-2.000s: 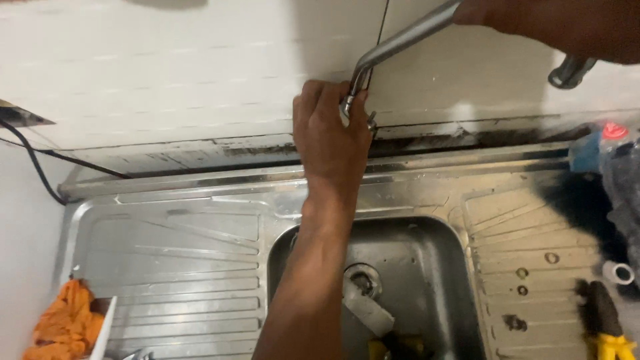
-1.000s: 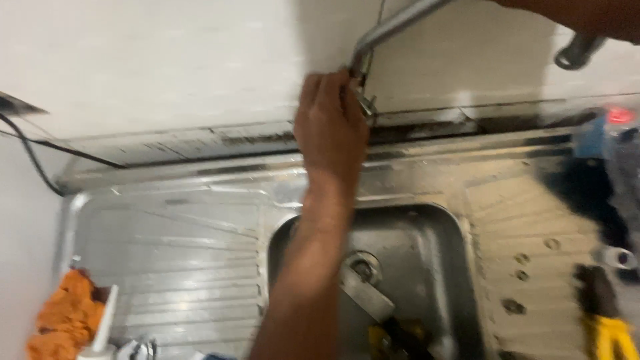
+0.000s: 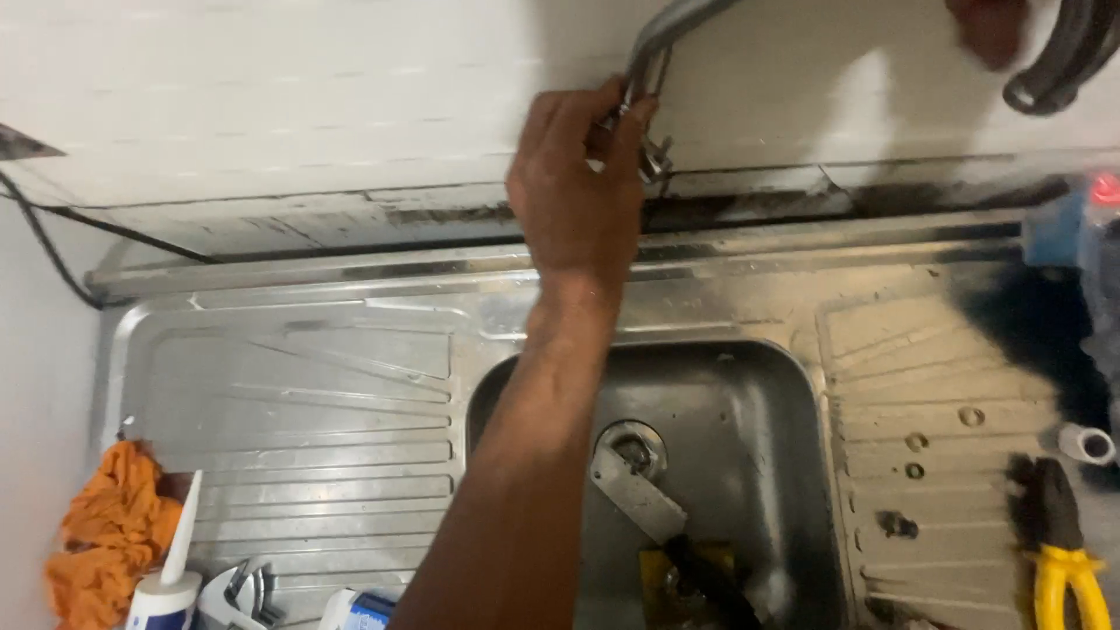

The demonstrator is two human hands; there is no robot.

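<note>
My left hand (image 3: pixel 577 175) is raised to the tiled wall above the sink, its fingers closed around the lower end of a curved metal faucet spout (image 3: pixel 678 26). Just right of the fingers a small metal fitting (image 3: pixel 654 162) shows against the wall. At the top right edge, only part of my right hand (image 3: pixel 993 31) is visible, blurred, near the dark open end of a metal pipe (image 3: pixel 1041 92); whether it holds anything cannot be told. Below my left forearm, a scraper with a black handle (image 3: pixel 639 499) lies in the steel sink basin (image 3: pixel 744 402).
Left drainboard (image 3: pixel 332 455): orange cloth (image 3: pixel 114 542), sealant tube with white nozzle (image 3: pixel 166 595), adjustable wrench (image 3: pixel 236 599). Right drainboard: small rings (image 3: pixel 971 416), yellow-handled pliers (image 3: pixel 1067 569), white pipe piece (image 3: pixel 1087 444), blue object (image 3: pixel 1050 232). A black cable (image 3: pixel 48 241) hangs at left.
My right hand has moved toward the top right, and less of it shows now. My left hand stays at the spout's lower end.
</note>
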